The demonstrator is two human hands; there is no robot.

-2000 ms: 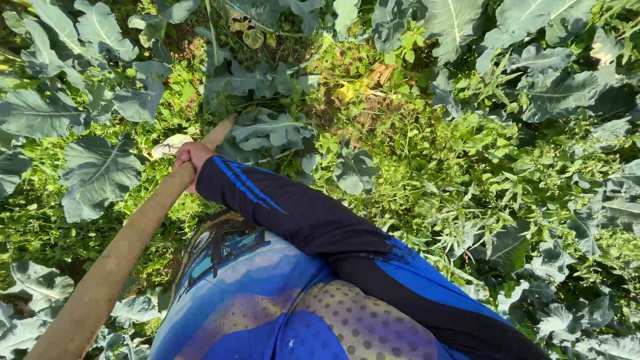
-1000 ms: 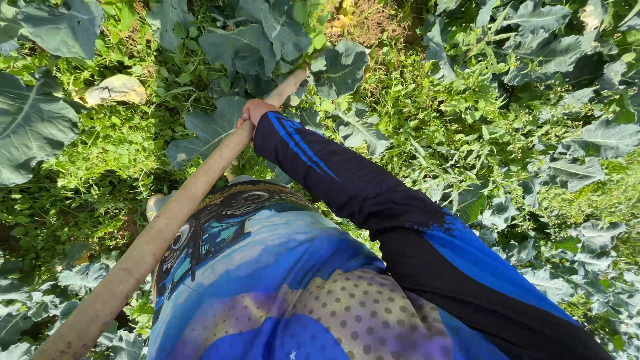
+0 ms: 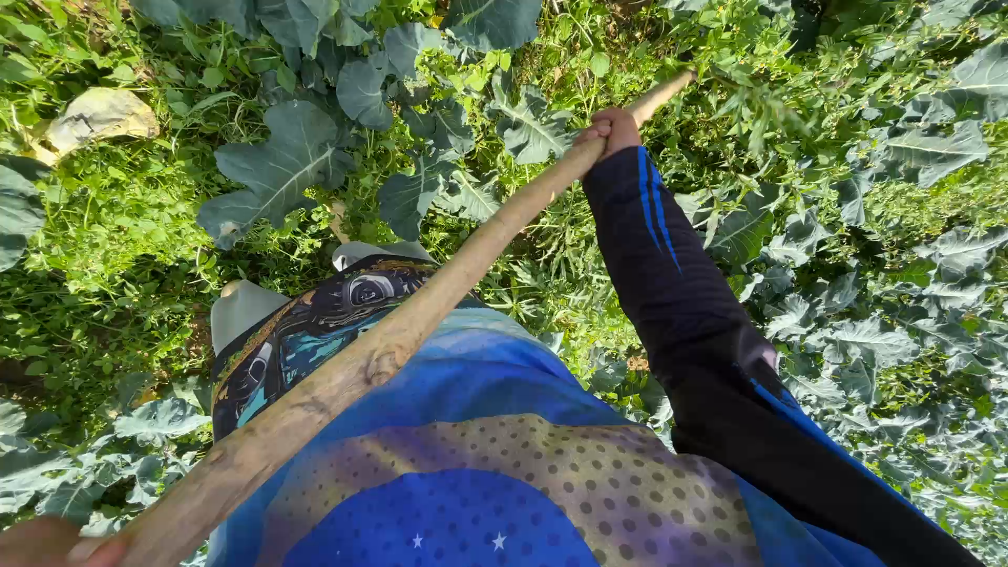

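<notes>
A long wooden pole (image 3: pixel 465 272) slants across my front from the lower left to the upper right. My right hand (image 3: pixel 613 134) is closed around it near its far end, the arm stretched out in a black and blue sleeve. At the lower left corner my left hand (image 3: pixel 63 543), blurred and cut off by the frame edge, is at the thick near end of the pole with its fingers around the wood. The pole's far tip lies among green weeds (image 3: pixel 732 110); whether a tool head is fixed there cannot be seen.
Broad blue-green brassica leaves (image 3: pixel 276 169) stand at the upper left, with more such plants (image 3: pixel 866 339) along the right. A pale yellowed leaf (image 3: pixel 102 122) lies on the weeds (image 3: pixel 118 220) at left. My printed shirt (image 3: pixel 441 504) and light-coloured footwear (image 3: pixel 244 311) are below.
My right hand and the pole have moved to the right over the plants. My left hand has come into view at the lower left. The view has shifted too.
</notes>
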